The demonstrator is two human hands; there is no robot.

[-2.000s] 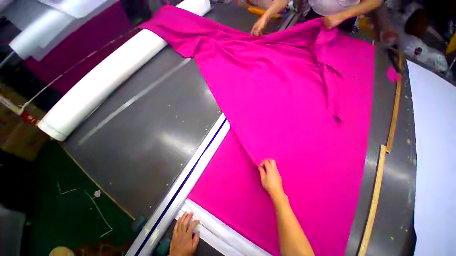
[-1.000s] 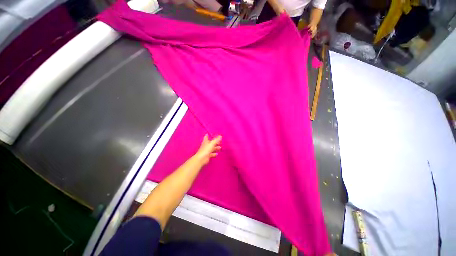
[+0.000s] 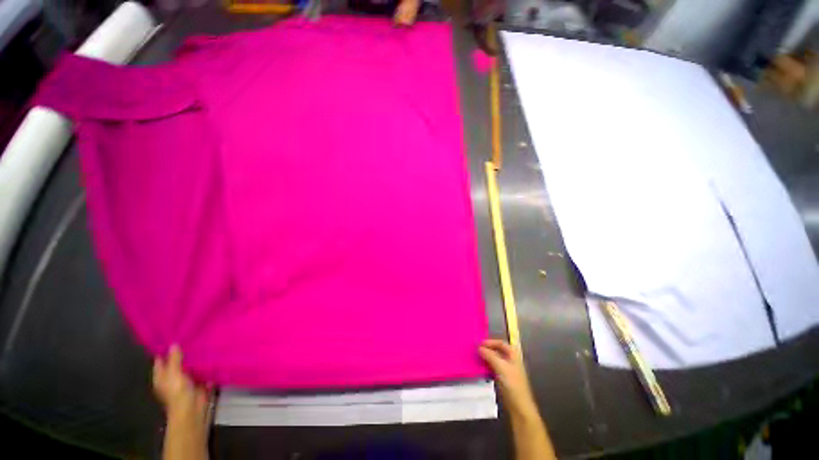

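The bright pink fabric [image 3: 359,207] lies spread over the table, its right part fairly flat and its left part in loose folds. My left hand [image 3: 175,382] grips its near edge at the left. My right hand [image 3: 503,359] pinches its near right corner. A strip of white underlay paper [image 3: 359,406] shows under the near edge between my hands. The cutting rail is hidden under the cloth.
A yellow ruler [image 3: 503,260] and an orange one [image 3: 495,108] lie right of the fabric. Farther right are white pattern sheets [image 3: 647,180] with a patterned stick [image 3: 636,358]. A white roll [image 3: 36,162] lies left. Another person's hand [image 3: 407,11] is at the far edge.
The pink fabric's near edge now lies straight across the white strip, and the cloth has spread left over the rail. My left hand has moved from mid-cloth to the near left edge. My right hand has come into view.
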